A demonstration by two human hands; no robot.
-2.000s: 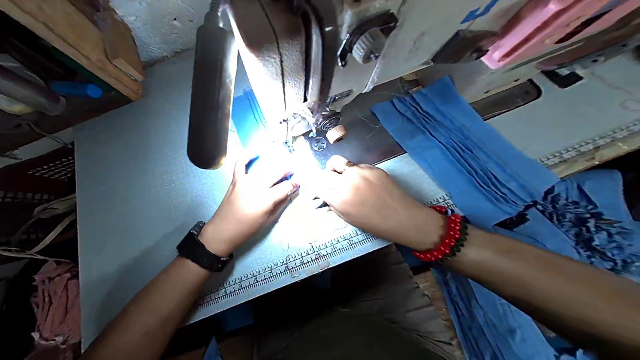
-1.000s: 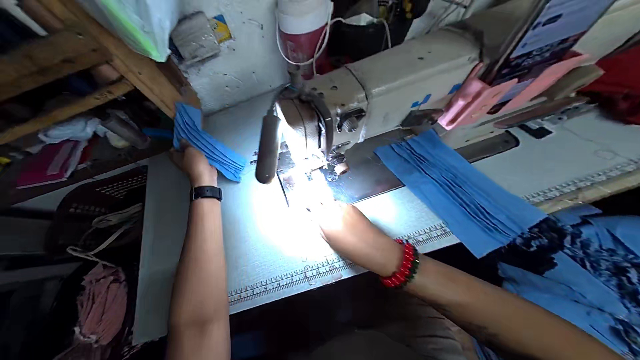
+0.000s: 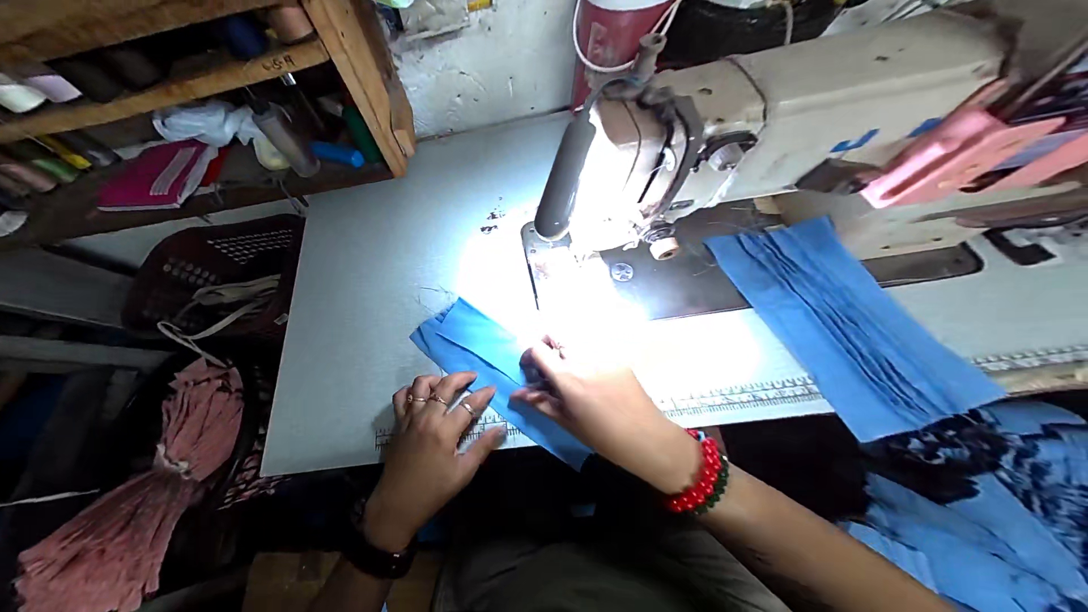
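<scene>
A folded blue fabric piece (image 3: 486,344) lies slantwise across the front edge of the sewing table, its lower end hanging past the edge. My left hand (image 3: 438,438), with rings on its fingers, rests at the fabric's left side with fingers spread. Bent fingers of my right hand (image 3: 586,391) are on the fabric's right edge; glare and the hand hide whether they pinch it. Behind them stands the sewing machine head (image 3: 650,161), its needle area washed out by a bright lamp. A pleated blue fabric panel (image 3: 850,331) lies to the right of the machine bed.
A wooden shelf (image 3: 365,85) with thread spools stands at the back left. Below it are a dark plastic basket (image 3: 217,255) and gathered pink fabric (image 3: 127,527). Patterned blue cloth (image 3: 977,501) is heaped at the lower right. A measuring tape (image 3: 739,398) runs along the table's front edge.
My left hand has come from the table's far left side to the front edge, where blue fabric now lies. My right hand is nearer the front edge, away from the needle area. The view has shifted.
</scene>
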